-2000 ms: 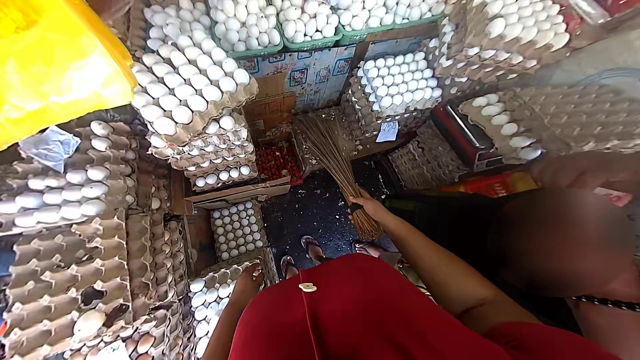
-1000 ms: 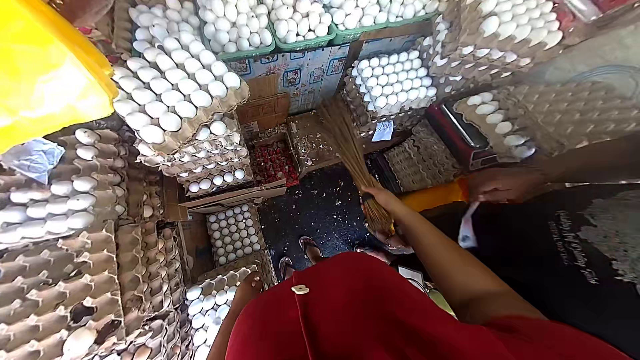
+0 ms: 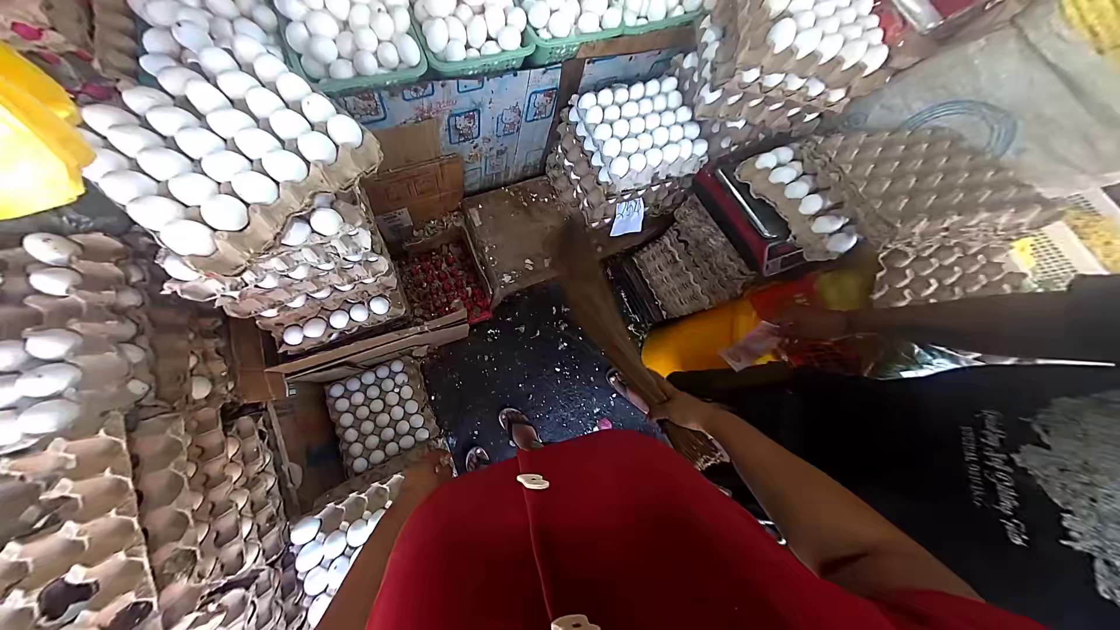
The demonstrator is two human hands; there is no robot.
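Observation:
My right hand (image 3: 687, 409) grips a stick broom (image 3: 604, 324) near its bound lower end. The broom slants up and to the left, its bristles blurred over the dark floor (image 3: 516, 367) and the edge of a brown cardboard sheet (image 3: 516, 232). White bits lie scattered on that floor. My left hand (image 3: 429, 472) hangs at the left side of my red garment, beside a tray of white eggs (image 3: 381, 416); its fingers are partly hidden, and I cannot tell whether it touches anything. More white eggs (image 3: 332, 547) sit in a carton below it.
Tall stacks of egg trays (image 3: 219, 157) stand at the left, another stack (image 3: 639, 131) at the back. Green baskets of eggs (image 3: 481, 61) line the rear. At the right, another person's hand (image 3: 809, 324) holds a paper note (image 3: 751, 346) beside a yellow container (image 3: 700, 337).
The other person's hand, with the paper, has moved up and away from the broom's lower end. My right hand keeps its grip on the broom. The view has shifted somewhat.

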